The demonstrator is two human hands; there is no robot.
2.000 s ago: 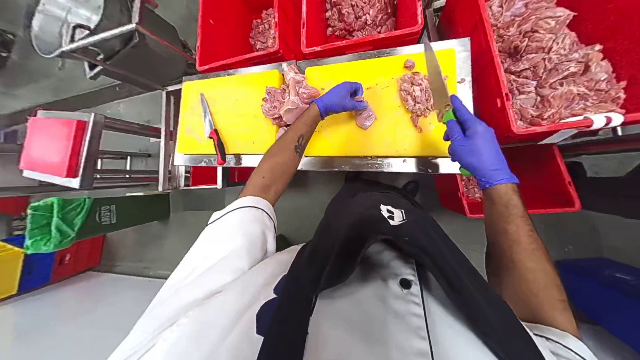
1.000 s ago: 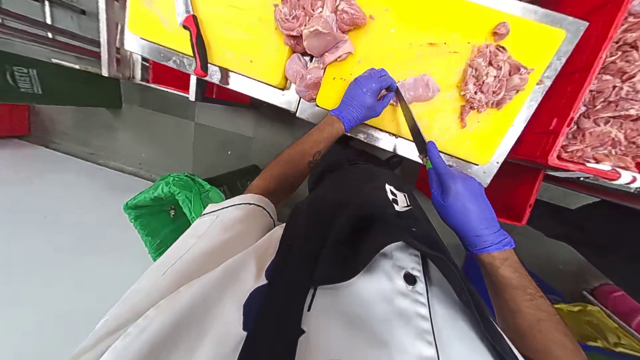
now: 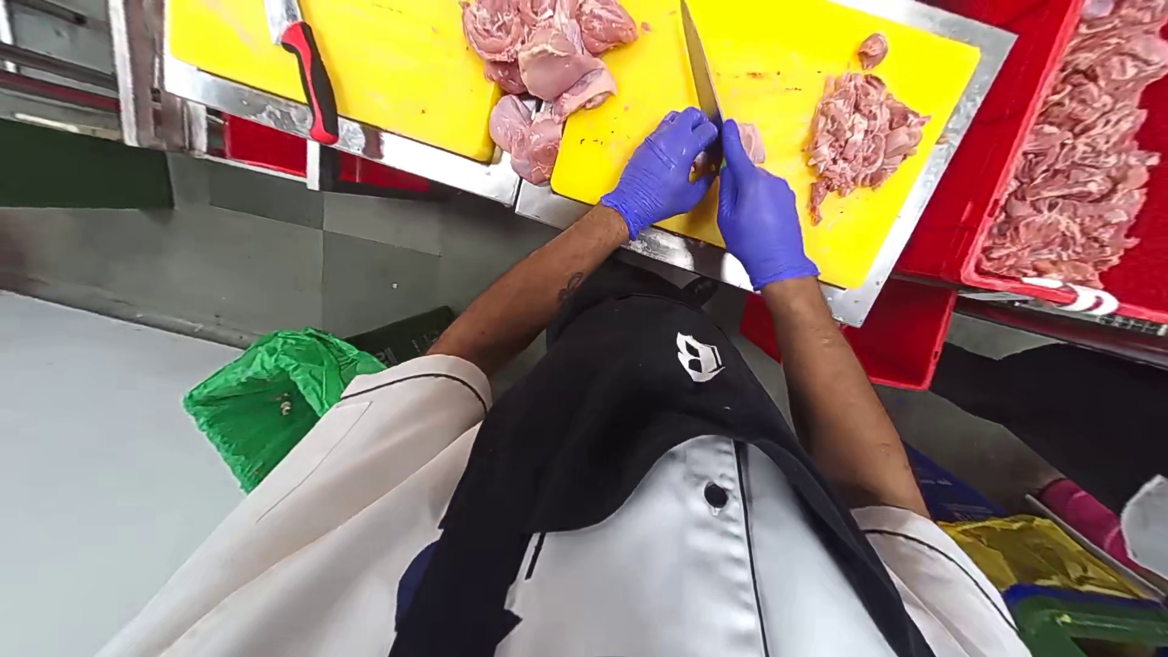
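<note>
My right hand (image 3: pixel 762 205), in a blue glove, grips a long knife (image 3: pixel 701 68), its blade pointing away from me over the yellow cutting board (image 3: pixel 766 46). Against the blade's near end, my left hand (image 3: pixel 664 169), gloved too, presses on a piece of raw meat, mostly hidden beneath the fingers. Part of a pale meat piece (image 3: pixel 752 143) shows just right of the blade. Further right lies a heap of cut meat (image 3: pixel 862 137) with one small lump (image 3: pixel 872 51) above it. Larger raw meat pieces (image 3: pixel 552 59) are piled left of my hands, across the gap between two boards.
A red-handled knife (image 3: pixel 313 82) lies on the left yellow board (image 3: pixel 401 73). At the right stands a red crate (image 3: pixel 1013 146) full of cut meat. The metal table edge (image 3: pixel 438 160) runs before me. Below left is a green-lined bin (image 3: pixel 274 392).
The knife, held raised over the board's right part two seconds ago, has come down beside my left hand. Both hands are now close together. The view has shifted.
</note>
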